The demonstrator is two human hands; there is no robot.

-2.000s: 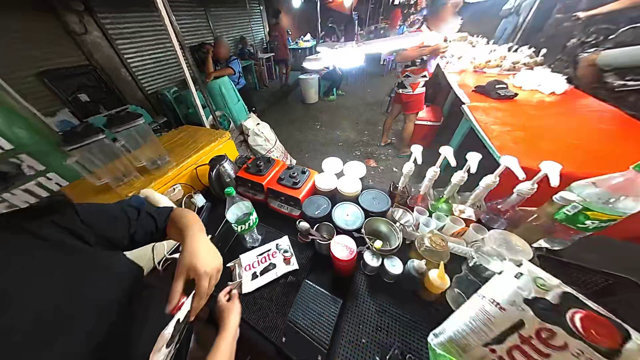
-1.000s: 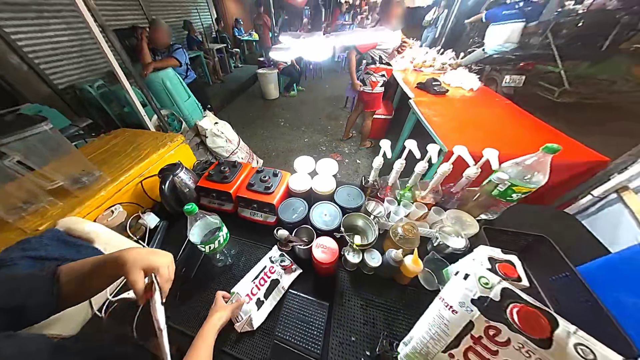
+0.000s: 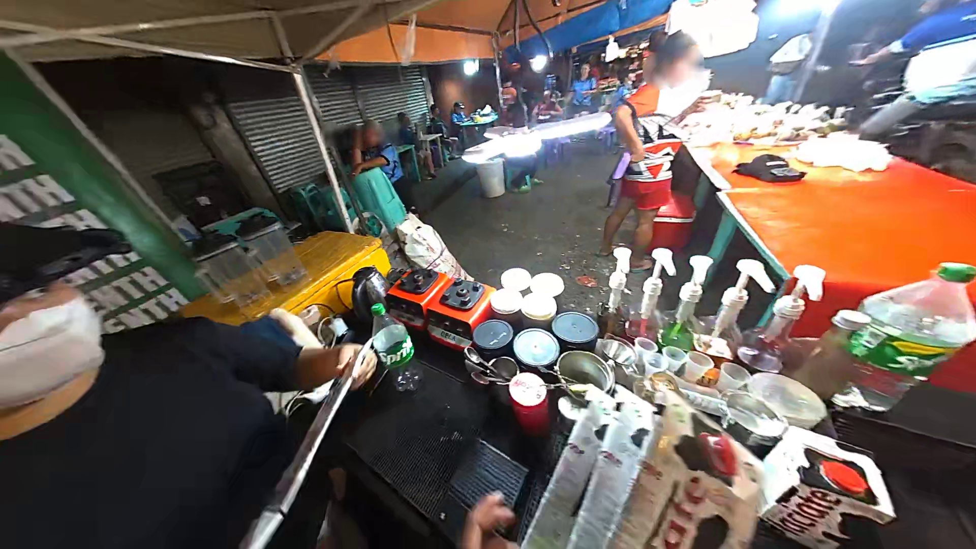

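At the bottom centre is a blurred hand, which looks like my left hand [image 3: 489, 518], fingers loosely apart and nothing seen in it. It is just left of several tall white printed cartons [image 3: 572, 476]; whether it touches them cannot be told. My right hand is out of view. Another carton with a red cap [image 3: 827, 484] lies at the right. At the left, a co-worker in a black shirt [image 3: 160, 427] grips a long, thin, pale-edged object [image 3: 313, 438]. Near the co-worker's hand stands a clear green-capped Sprite bottle [image 3: 394, 351]. A red lidded container [image 3: 529, 404] stands mid-table.
Orange blender bases [image 3: 457, 309], white-lidded tubs [image 3: 538, 306], dark-lidded jars [image 3: 535, 349] and a metal bowl [image 3: 585, 370] line the far side. Pump bottles [image 3: 686, 305] and a large Sprite bottle [image 3: 907, 343] stand right. Beyond are a yellow box [image 3: 328, 263] and an orange-covered table [image 3: 862, 213].
The hand at the bottom no longer holds the carton that lay left of the red container, and that spot now shows bare black surface. The view has shifted and tilted up, bringing in the co-worker's masked head.
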